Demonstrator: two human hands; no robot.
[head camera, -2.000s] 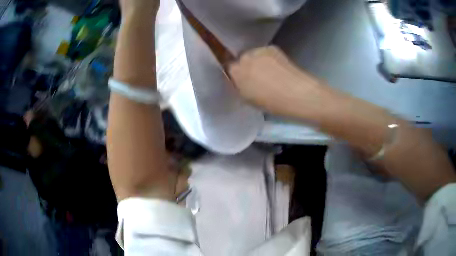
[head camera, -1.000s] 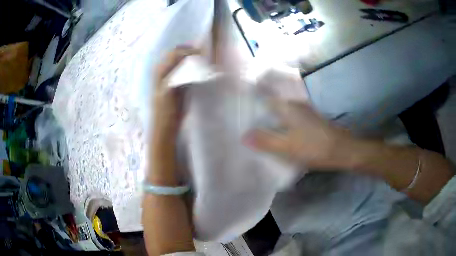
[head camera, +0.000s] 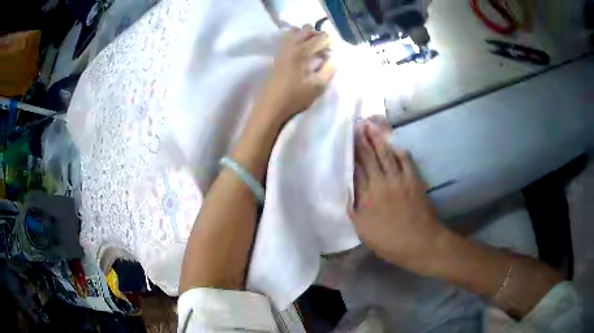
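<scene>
A large pale fabric panel (head camera: 306, 188), smooth and whitish on this side, lies over the table edge and hangs toward my lap. Its patterned side (head camera: 130, 123) shows at the left. My left hand (head camera: 303, 71) pinches the fabric left of the needle area, fingers curled. My right hand (head camera: 397, 201) holds the fabric's right edge below the machine, fingers close together and fingertips partly in glare. The sewing machine head (head camera: 391, 19) is above, with the presser foot (head camera: 417, 55) in bright light. The fabric edge nearest the needle is washed out.
Black thread snips (head camera: 518, 52) lie on the machine bed at right, with red scissor handles (head camera: 493, 18) above them. A round yellow and black item (head camera: 120, 279) is at the lower left among clutter. An orange-brown item (head camera: 18, 63) is at the far left.
The view has swung onto the machine. My left hand has moved up and right toward the needle area; my right hand has come down onto the panel's right edge. The smooth side is spread wider.
</scene>
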